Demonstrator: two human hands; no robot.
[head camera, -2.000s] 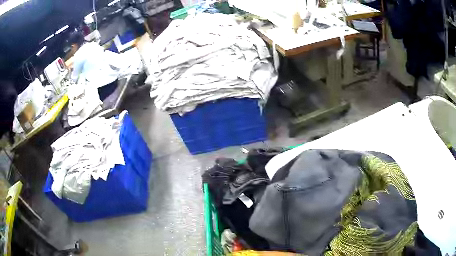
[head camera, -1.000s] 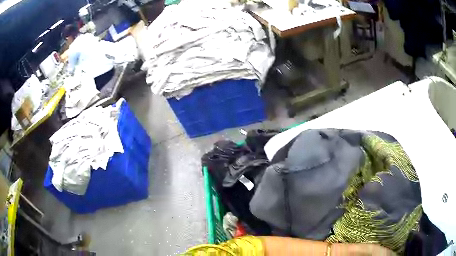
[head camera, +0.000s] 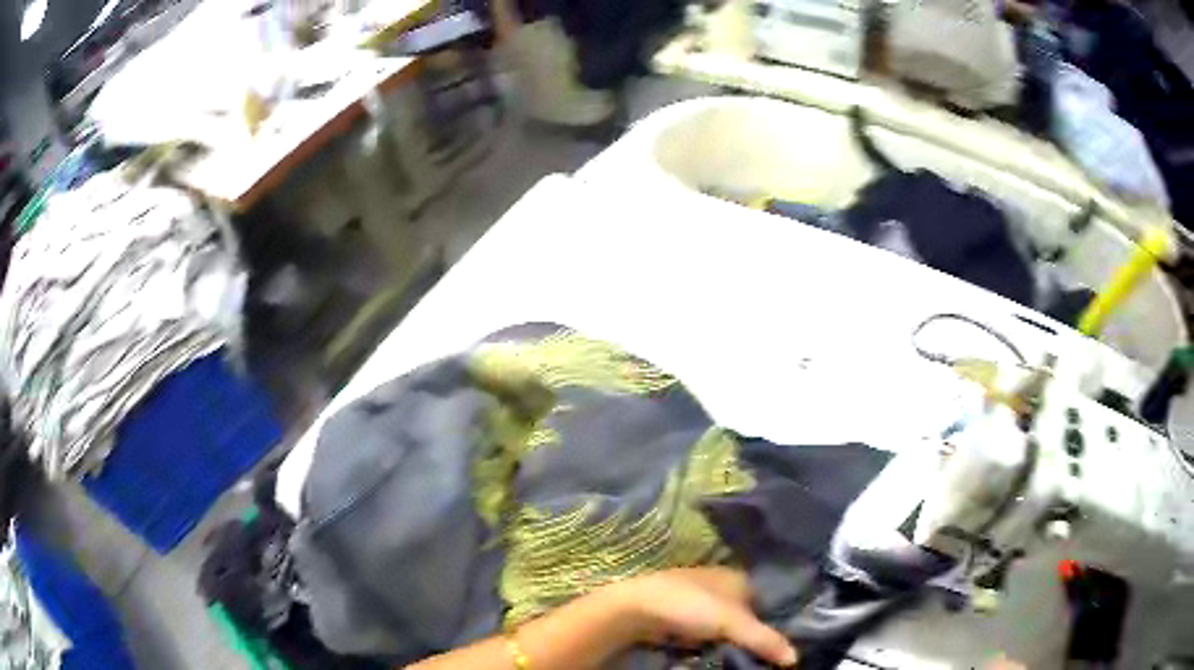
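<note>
The dark grey denim jacket (head camera: 393, 497) with yellow-green embroidery lies bunched on the white table, its right part reaching the sewing machine's needle area (head camera: 969, 563). My left hand (head camera: 681, 613) comes in from the bottom edge, a thin band at its wrist, and grips the jacket's dark cloth left of the needle area; its fingertips are partly hidden. A small blurred skin-toned patch at the bottom edge looks like part of my right hand (head camera: 1006, 665); its grip cannot be seen. The off-white machine head (head camera: 1113, 484) stands at right.
A yellow handle (head camera: 1126, 282) stands behind the machine head. A dark object with an orange-red end (head camera: 1097, 613), perhaps the snips, shows at lower right. A green basket (head camera: 242, 635) with dark garments is lower left. A blue crate (head camera: 183, 445) of pale garments stands left. A rounded trough (head camera: 733, 144) holds dark cloth.
The view has swung right, bringing the machine into sight. My left forearm was along the bottom edge; now my left hand shows, holding the jacket cloth.
</note>
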